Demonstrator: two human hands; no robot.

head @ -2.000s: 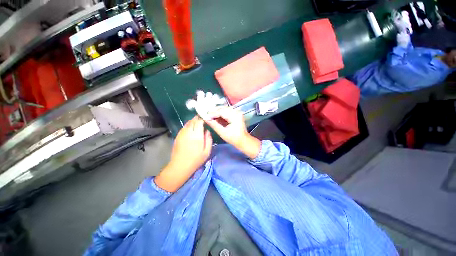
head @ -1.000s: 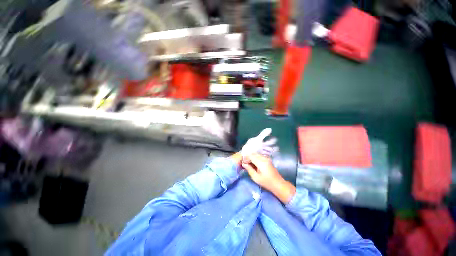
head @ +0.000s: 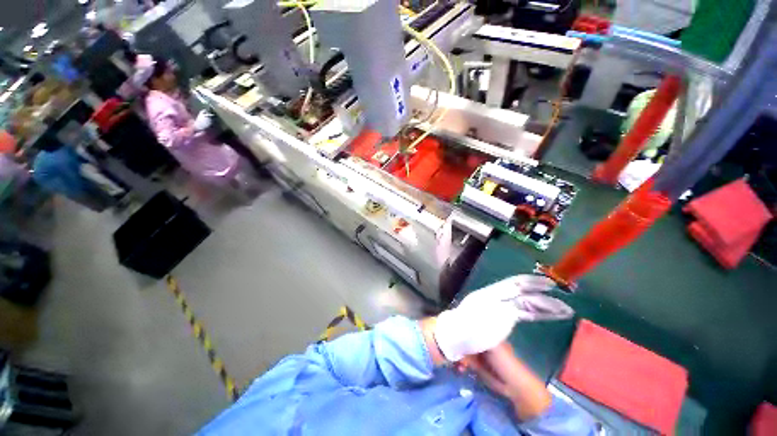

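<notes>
My left hand (head: 498,317) wears a white glove (head: 477,324). Its fingers are stretched out to the right and hold nothing. My right hand (head: 507,375) is bare and lies just below the left wrist, at the glove's cuff. It is blurred and its fingertips are partly hidden behind the gloved hand, where they seem to pinch the cuff. A red foam pad (head: 624,375) lies flat on the green bench mat, right of my hands. A green circuit board (head: 517,200) with silver heat sinks stands ahead, at the end of the machine.
A red wrapped post (head: 609,236) rises beyond my hands. More red foam (head: 728,220) lies at the right. A long pale machine (head: 341,192) with a red interior runs ahead and left. A black bin (head: 162,234) stands on the floor. A person in pink (head: 183,136) stands farther off.
The view has swung left, towards the machine and aisle. The glove now covers my left hand up to the wrist; two seconds ago it was bunched at the fingers. My right hand has moved to the cuff.
</notes>
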